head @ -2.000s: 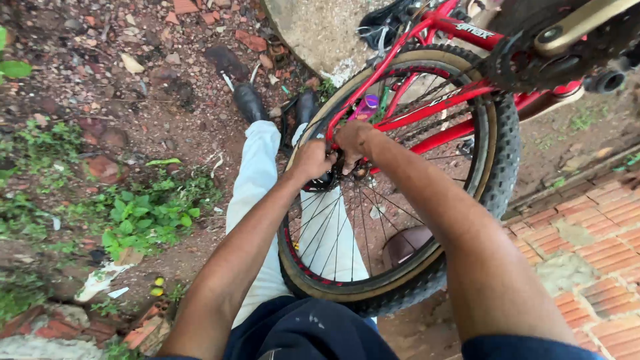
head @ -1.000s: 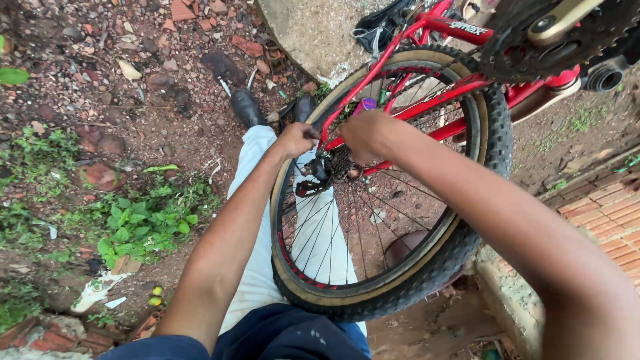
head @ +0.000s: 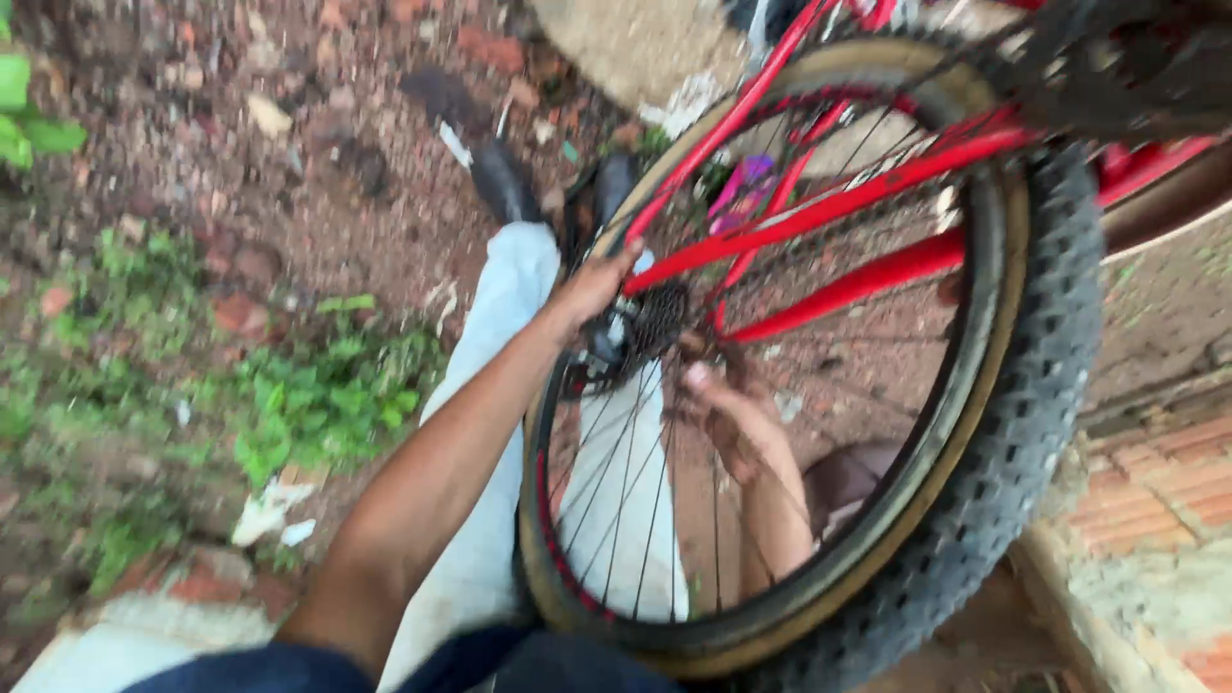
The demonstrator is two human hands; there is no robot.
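A bicycle's rear wheel with a knobby tire [head: 1044, 404] stands between my legs and a brick wall. My left hand [head: 602, 284] is on the end of the red bicycle frame [head: 847, 217], just above the rear derailleur [head: 611, 337] and beside the cassette sprockets [head: 664, 318]. Its fingers are partly hidden behind the frame end. On the far side of the spokes, my right hand [head: 727, 414] is near the hub, with its forearm passing behind the rim. Blur hides whether its fingers grip anything.
The blurred chainring [head: 1116, 77] is at the upper right. A brick wall [head: 1145, 481] borders the right side. Low green plants [head: 318, 404] and rubble cover the ground at left. A purple object [head: 741, 192] lies behind the frame, near a concrete slab [head: 645, 48].
My right hand has gone from the near side of the wheel to its far side, behind the spokes. My left hand remains by the frame end.
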